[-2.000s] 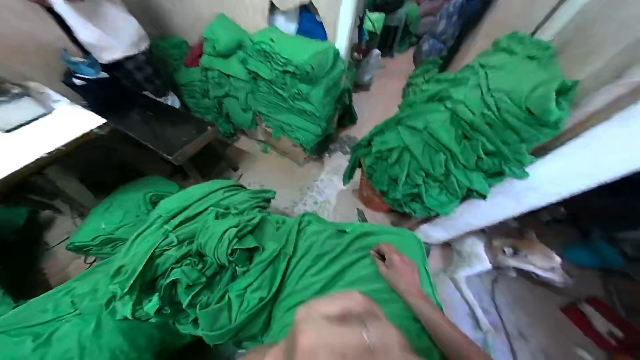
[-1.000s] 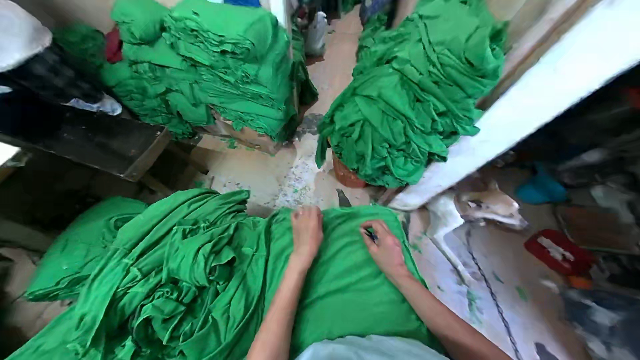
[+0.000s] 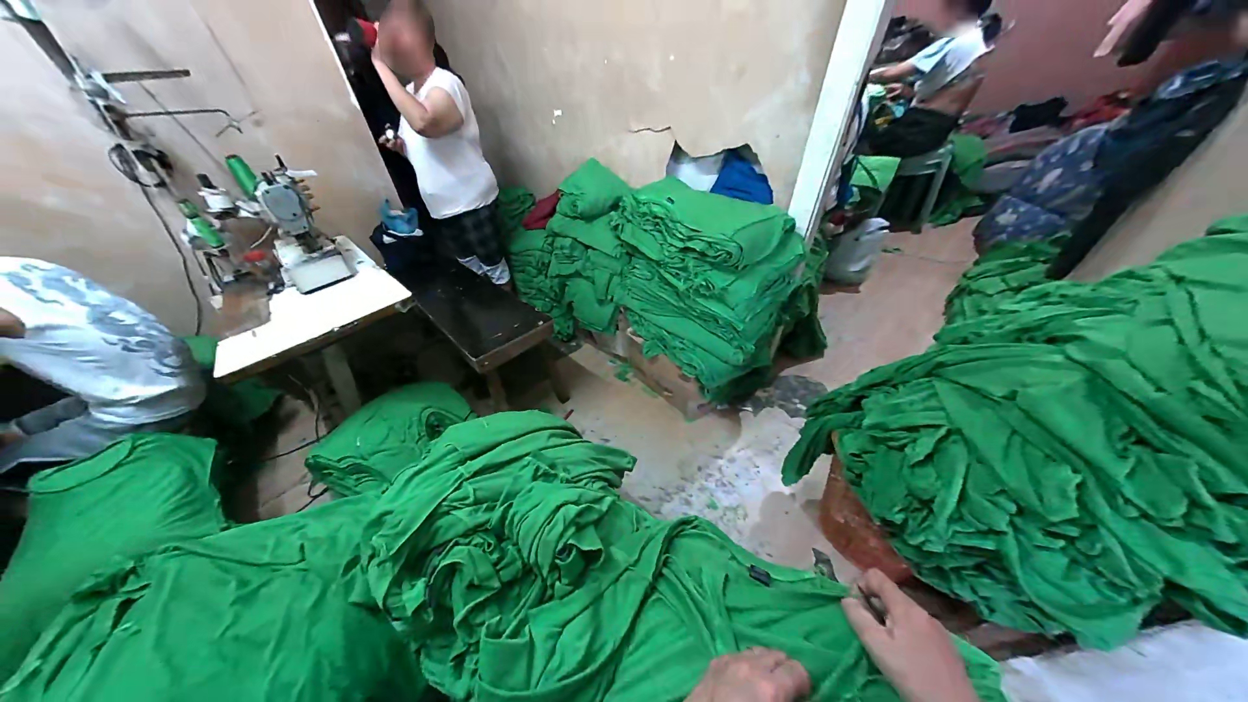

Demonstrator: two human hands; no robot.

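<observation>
Green fabric shirts lie heaped across the foreground, and the nearest green shirt (image 3: pixel 712 595) has a dark label at its neckline. My right hand (image 3: pixel 902 634) is at the shirt's right part, its thumb and fingers closed around a small dark metal tool (image 3: pixel 871 597), perhaps thread snips, beside the cloth. My left hand (image 3: pixel 751 678) rests on the same shirt near the bottom edge of the view, fingers bent; whether it pinches the cloth is not clear. A crumpled mound of green garments (image 3: pixel 526 507) lies just left of both hands.
A large green garment pile (image 3: pixel 1053 439) stands at right on a reddish-brown support. Folded green stacks (image 3: pixel 702 273) stand by the wall. A sewing machine (image 3: pixel 292 210) is on a white table (image 3: pixel 322 310) beside a dark bench (image 3: pixel 478 312). One person stands by the doorway, another bends at left, another sits beyond.
The view has swung up and left, bringing in the sewing machine and other people. My hands, which lay on the flat green shirt, are now lower right in view, near its neckline side.
</observation>
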